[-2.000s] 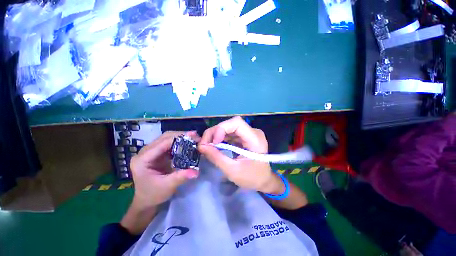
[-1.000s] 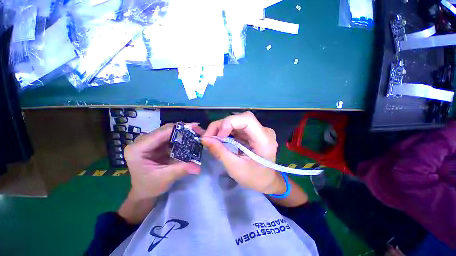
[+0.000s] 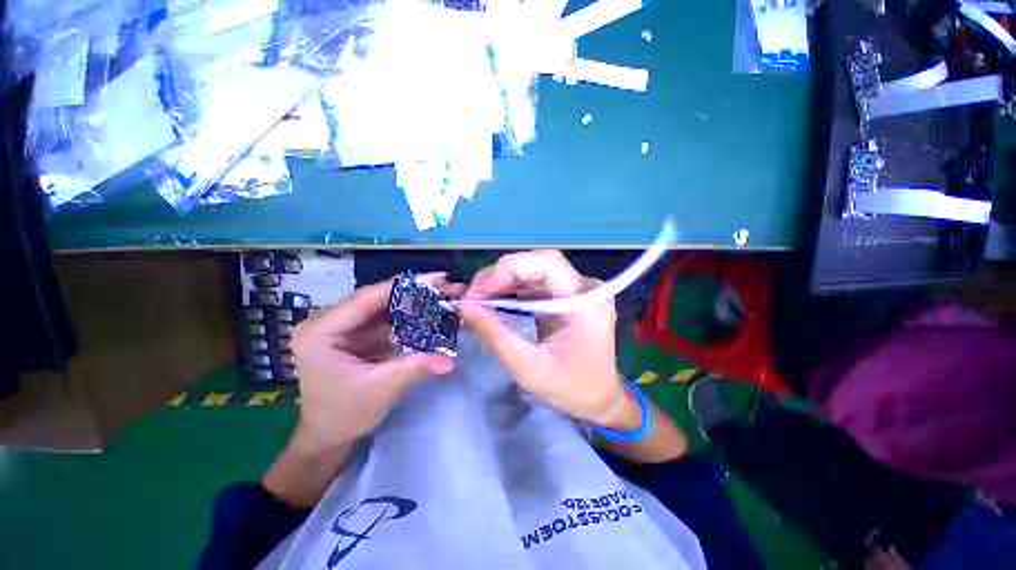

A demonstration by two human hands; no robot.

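Note:
My left hand [image 3: 362, 359] holds a dark circuit board [image 3: 423, 317] by its edges, tilted, above my lap. My right hand [image 3: 554, 334] pinches a white flat ribbon cable [image 3: 568, 303] near its end, between thumb and forefinger, at the board's right edge. The cable's free part arcs right and upward past the hand, its tip near the bench edge. Whether the cable end sits in the connector cannot be told; the fingertips cover it.
Plastic bags [image 3: 106, 123] and an overexposed pile of white cables [image 3: 418, 100] lie on the green bench [image 3: 668, 189]. A black tray [image 3: 824, 234] at right holds boards with cables. A red stool [image 3: 657, 317] stands below. A person's purple sleeve [image 3: 914, 390] shows at right.
The cable's free end, which hung down to the right, now curves upward. Both hands keep their grips near the same place. The view has shifted slightly.

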